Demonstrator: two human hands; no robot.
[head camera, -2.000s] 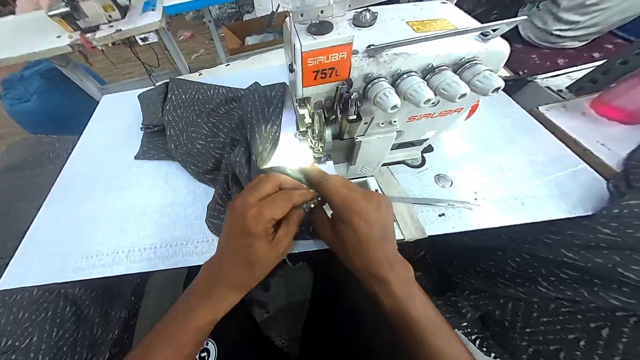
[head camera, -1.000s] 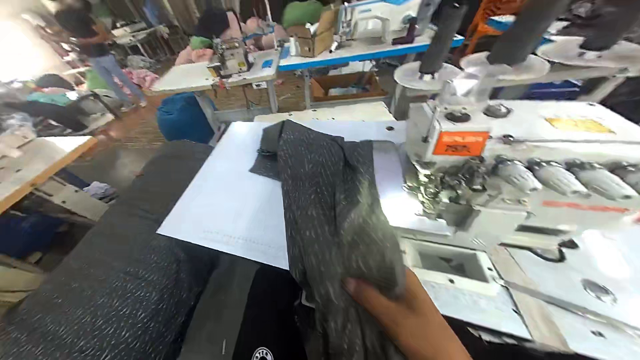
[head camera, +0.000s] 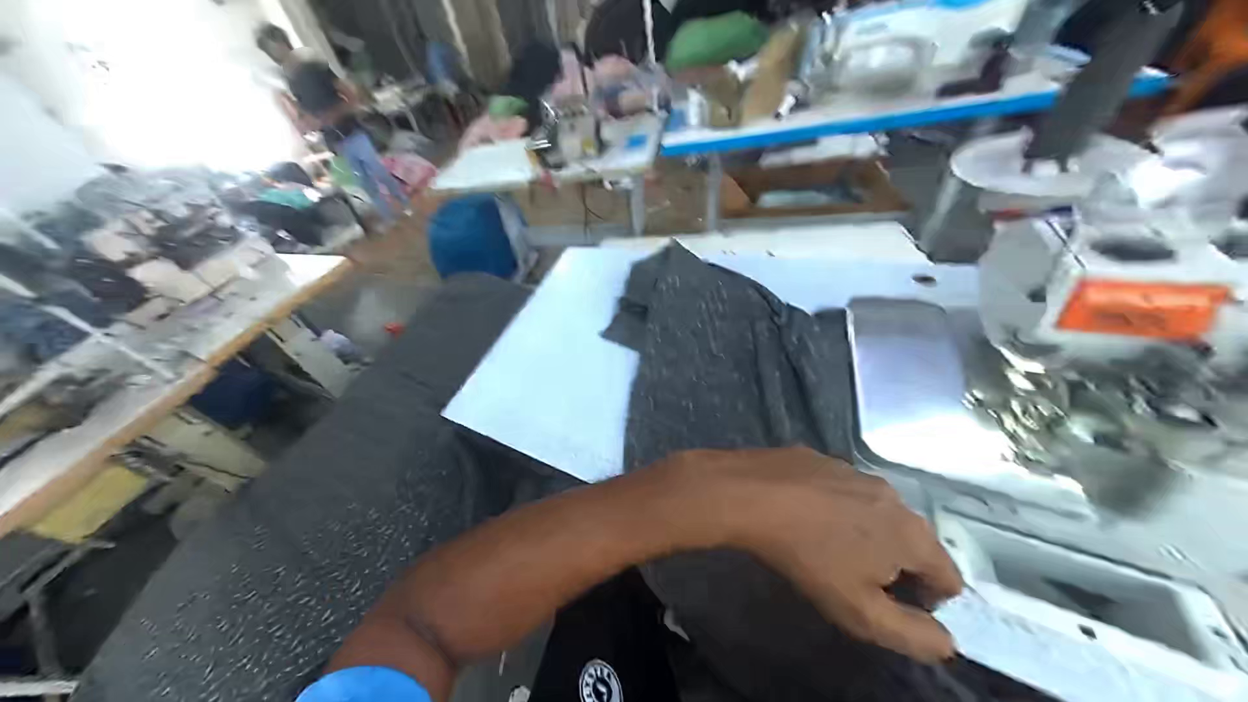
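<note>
Dark grey flecked fabric (head camera: 721, 361) lies over the white table (head camera: 546, 380) and hangs off its front edge. My left hand (head camera: 858, 556) is above the fabric near that edge, fingers curled, thumb and fingertips close together at the right. Whether it pinches any cloth is not clear. A blue cuff (head camera: 363, 684) shows at my left arm. The Siruba overlock machine (head camera: 1141, 312), blurred, stands on the right, its metal plate (head camera: 907, 380) beside the fabric. My right hand is out of view.
More grey flecked fabric (head camera: 390, 468) spreads at the left, beside my lap. A wooden-edged table (head camera: 175, 390) heaped with things stands further left. Behind are a blue bundle (head camera: 473, 237), a blue-edged table (head camera: 877, 122) and a person (head camera: 336, 107). An open tray (head camera: 1082, 585) lies at the lower right.
The view has swung left. Both hands were together at the machine's needle area two seconds ago; my left hand now reaches across over the fabric, and my right hand is out of view.
</note>
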